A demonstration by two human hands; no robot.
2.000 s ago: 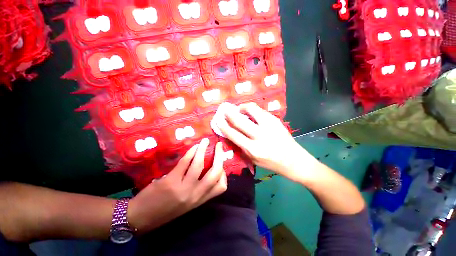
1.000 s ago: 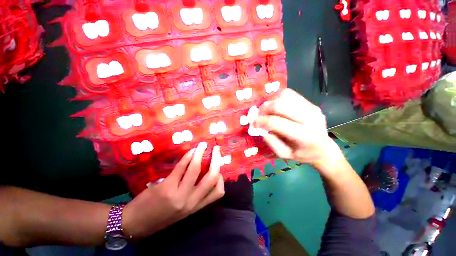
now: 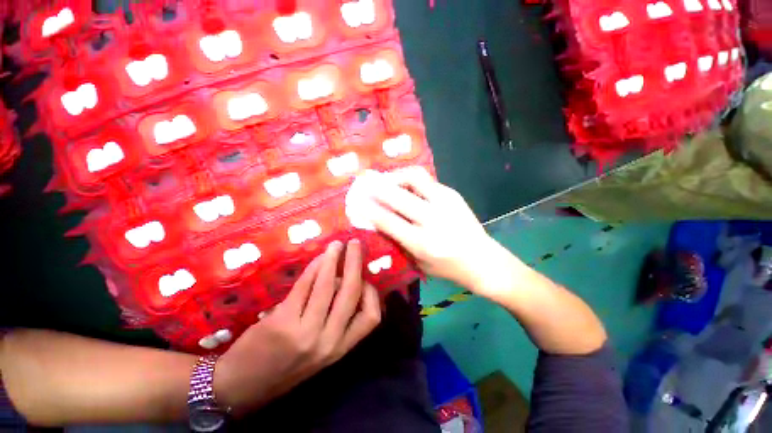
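A red moulded silicone sheet (image 3: 254,135) with rows of white two-lobed areas and spiky edges lies on the dark green bench top. My right hand (image 3: 436,228) pinches a white wiping cloth (image 3: 364,200) and presses it on the sheet's lower right part. My left hand (image 3: 309,317) lies spread over the sheet's lower edge, fingertips close below the cloth, and holds the sheet there. The part of the sheet under my left hand and under the cloth is hidden.
A dark pen-like tool (image 3: 493,95) lies right of the sheet. A right stack of red sheets (image 3: 652,76) stands beyond it. Olive fabric (image 3: 677,188) lies at the right. Blue bins (image 3: 690,279) stand on the green floor. Part of another red pile (image 3: 7,135) shows at the left edge.
The cloth in my right hand has moved left across the sheet from the right edge. The view has shifted, so the sheet and tool appear further left. My left hand stays at the lower edge.
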